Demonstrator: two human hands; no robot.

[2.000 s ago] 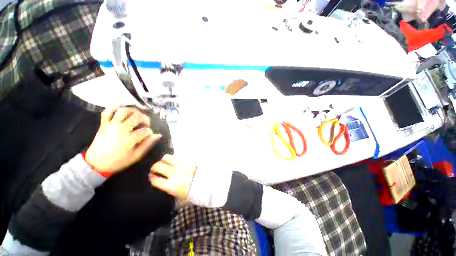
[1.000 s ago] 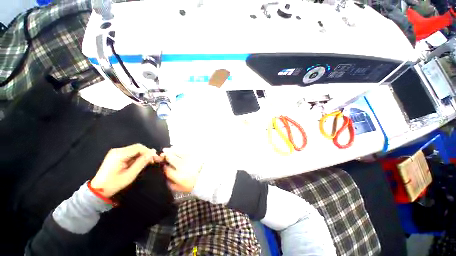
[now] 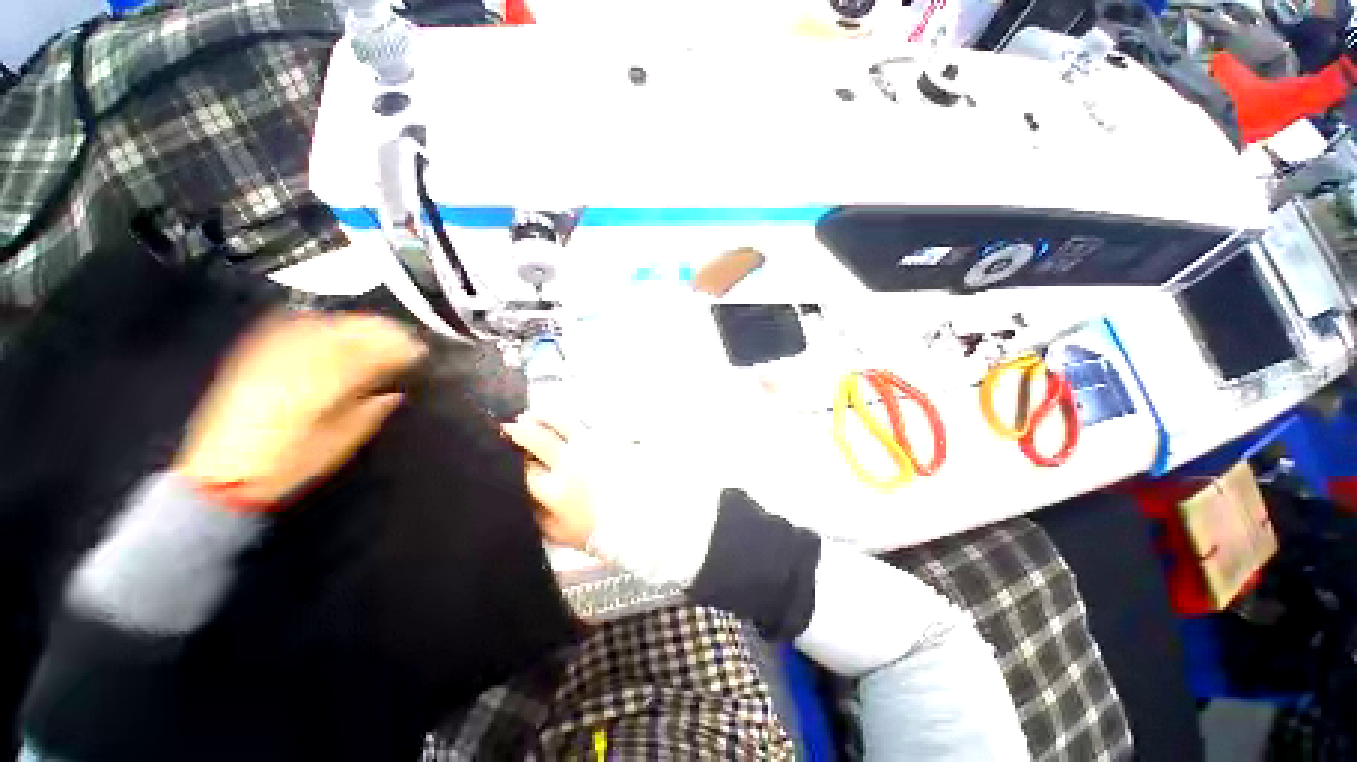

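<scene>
A large black fabric piece (image 3: 387,581) lies left of and in front of the needle and hangs over the front edge to the lap. My left hand (image 3: 298,402), somewhat blurred, lies on the fabric left of the needle, fingers bent; its grip is unclear. My right hand (image 3: 558,484) is at the fabric's right edge, just below the presser foot (image 3: 542,357), with fingertips at the cloth; whether they pinch it is unclear. The fabric edge reaches close to the presser foot. The white sewing machine (image 3: 714,134) has a blue stripe.
Plaid fabric (image 3: 194,119) is draped behind left. Right of the needle lie a brown scrap (image 3: 731,270), a flat black rectangle (image 3: 762,334) and two pairs of looped handles (image 3: 890,429), (image 3: 1030,410). A screen (image 3: 1238,313) stands far right. Plaid cloth (image 3: 1027,610) hangs below the table edge.
My hands were together at the fabric edge one second ago. Now they are apart: my left hand has moved up and left, and my right hand is slightly right. The camera view has shifted.
</scene>
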